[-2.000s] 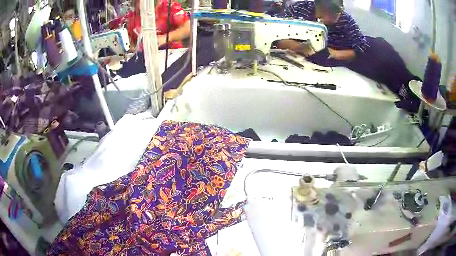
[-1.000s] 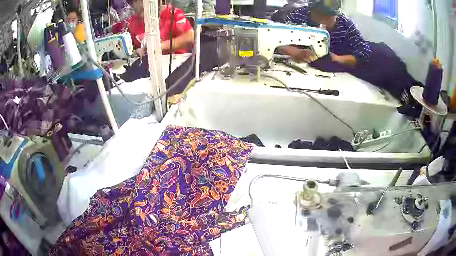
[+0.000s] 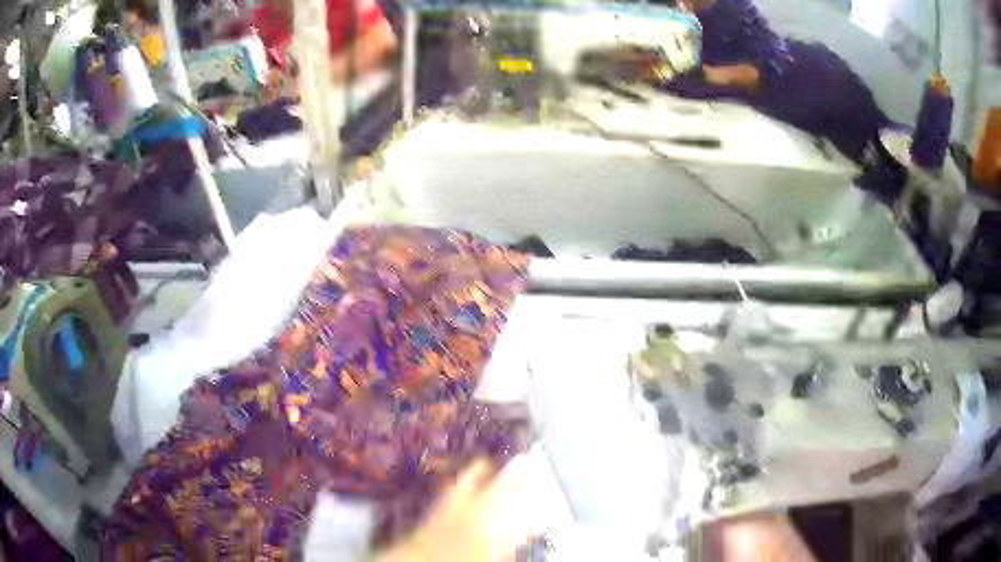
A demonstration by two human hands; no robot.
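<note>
Purple cloth with orange floral print [image 3: 373,329] lies on the white table left of the machine, blurred. White cloth [image 3: 258,296] shows along its left side. A small white piece [image 3: 338,529] shows at the print's lower edge. A blurred hand, apparently my left hand [image 3: 467,516], is at the bottom centre over the print's lower right edge; its grip is unclear. A skin-coloured shape, possibly my right hand [image 3: 752,538], is cut off by the bottom edge in front of the cream machine head [image 3: 812,428]; its fingers cannot be made out.
A neighbouring machine [image 3: 620,38] stands beyond the table, with a person in a dark top [image 3: 741,33] behind it. Another machine [image 3: 66,362] is at the left edge. White poles [image 3: 316,110] rise at the left. A purple thread cone [image 3: 933,123] stands at the right.
A hand and a second skin-coloured shape have appeared at the bottom. The whole view has shifted, with things sitting higher in the picture, and is blurred.
</note>
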